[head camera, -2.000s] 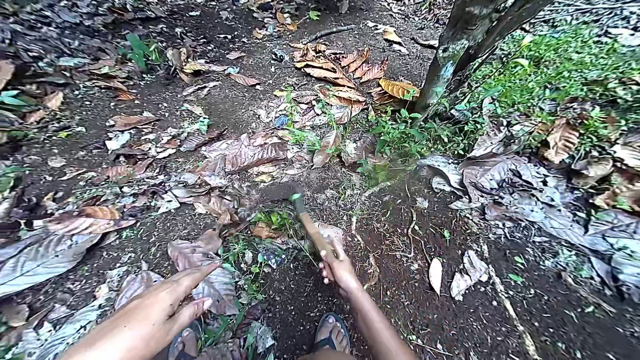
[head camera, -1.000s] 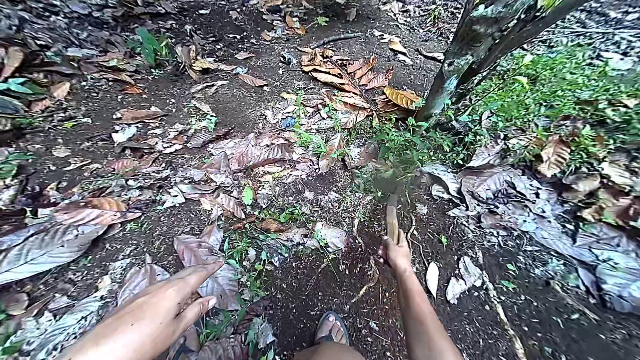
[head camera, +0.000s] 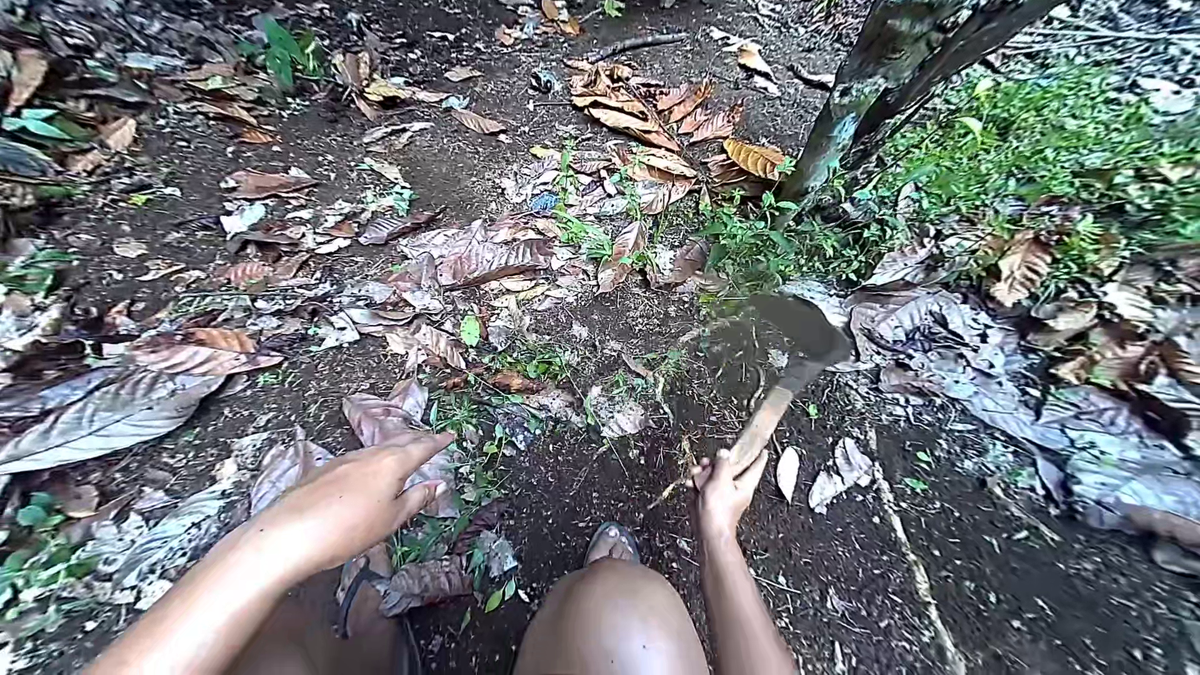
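Observation:
My right hand (head camera: 727, 487) grips the pale wooden handle of a short hand tool with a broad, dark blade (head camera: 802, 328), perhaps a hand hoe. The blade is blurred and hangs over dark soil, below small green weeds (head camera: 750, 234) near the tree base. At lower left, my left hand (head camera: 361, 502) holds nothing; its fingers point right, with thumb and forefinger apart, above dry leaves (head camera: 394, 412) and small weeds. A whitish dry leaf (head camera: 617, 412) lies on the soil between the two hands.
A slanting tree trunk (head camera: 844, 122) stands at upper right, beside low green plants (head camera: 1059, 159). Large brown leaves (head camera: 647, 122) lie left of it. A thin root or stick (head camera: 914, 553) runs along the ground at right. My sandalled foot (head camera: 612, 541) and bent knee (head camera: 609, 623) are at bottom centre.
My right hand has moved right with the tool; two seconds ago the tool's head was over the ground near the middle, left of that hand. My left hand has stayed about where it was.

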